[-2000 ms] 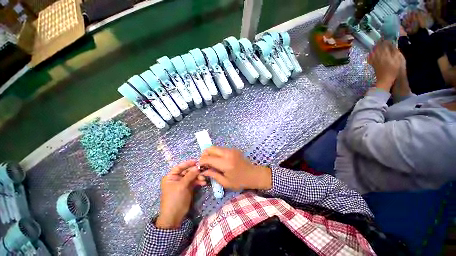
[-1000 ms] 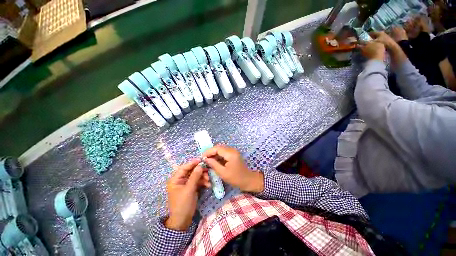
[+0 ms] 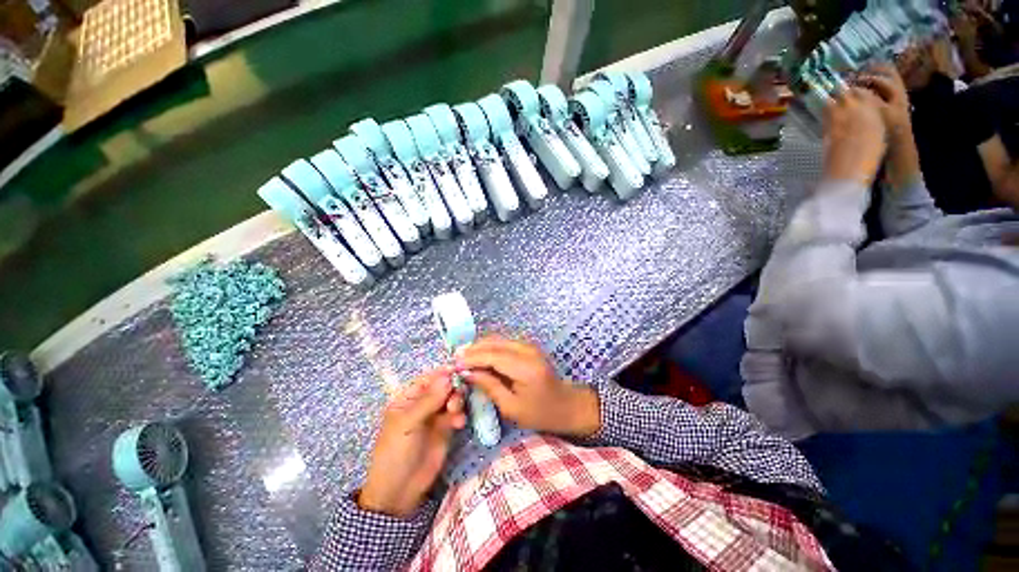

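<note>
A pale teal handheld fan body [image 3: 455,321] lies in front of me, its head pointing away and its handle toward my apron. My left hand [image 3: 411,434] and my right hand [image 3: 516,385] meet over the upper handle with fingertips pinched together. Something very small seems to be between the fingertips, but it is too small to tell which hand holds it. The fingers hide the middle of the fan body. The lower handle shows between my hands.
A row of waiting fans [image 3: 419,173] lines the far side. A heap of small teal parts [image 3: 225,321] lies left. Grouped fans [image 3: 153,458] stand lower left. A dotted sheet [image 3: 600,329] lies right of my hands. Another person's grey sleeve [image 3: 827,257] is at right.
The fan body has turned slightly, so its round head shows more of its side. My fingertips stay together over it. The neighbouring person's hands have moved from the orange and green object to the fans beyond.
</note>
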